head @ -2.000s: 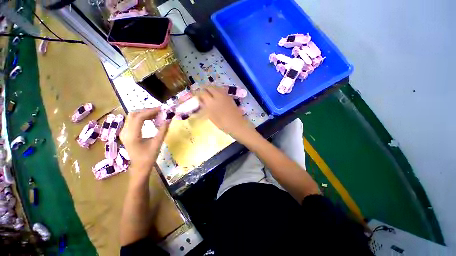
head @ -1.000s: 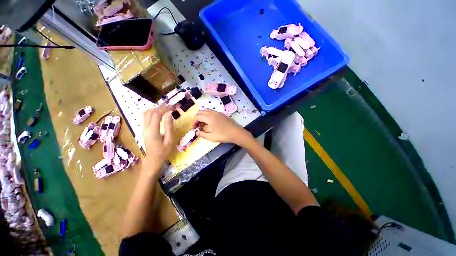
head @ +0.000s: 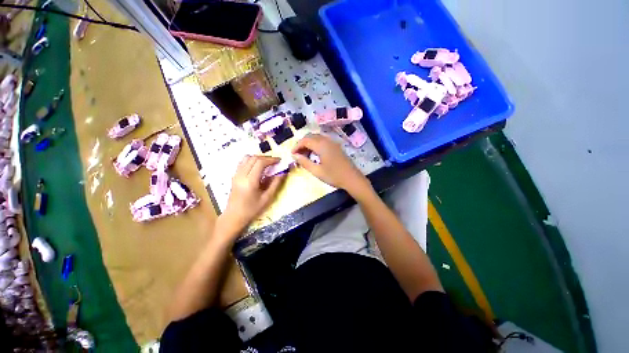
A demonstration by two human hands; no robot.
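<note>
A small pink unit is low over the yellow sheet. My left hand holds its left end with the fingertips. My right hand is at its other end, fingers pinched together; a small whitish piece shows between them, too small to name. Black pads lie just beyond the hands, beside another pink unit. Two pink units with black patches lie right of them, near the bin.
A blue plastic bin at the right holds several pink units. A tape-wrapped cardboard box carries a smartphone; a black round object is beside it. More pink units lie on the brown covering at the left.
My left hand, empty and raised a second ago, has come to the pink unit. My right hand stays at the unit. The whole view has shifted slightly.
</note>
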